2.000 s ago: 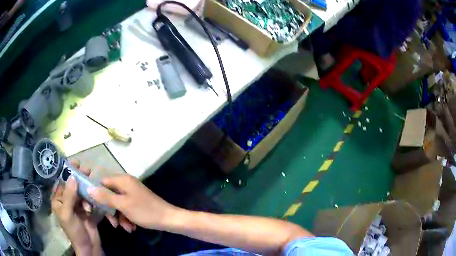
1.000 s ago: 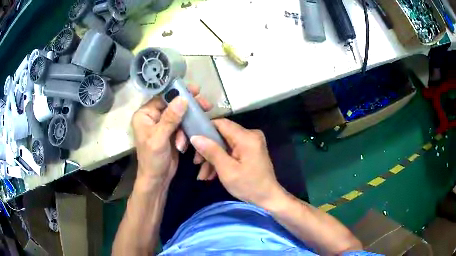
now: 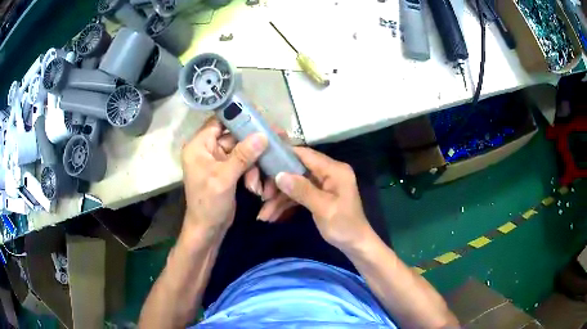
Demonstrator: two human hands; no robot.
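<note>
A grey fan unit is held in both hands over the bench's front edge. Its round drum head with a spoked disc points up and left, and its handle slants down to the right. A dark oval opening shows on the handle near the head. My left hand grips the upper handle, thumb on top. My right hand grips the lower end, thumb on top. The handle's front looks covered; its underside is hidden by the fingers.
Grey housings are heaped at left, white ones beyond. A hand screwdriver, a handle cover and an electric screwdriver lie on the bench. A box of circuit boards stands at right; a box of blue parts is below.
The view has swung left since the first frame. Since the second, the fan unit sits slightly further right in view, and my left thumb has moved down the handle from the oval opening.
</note>
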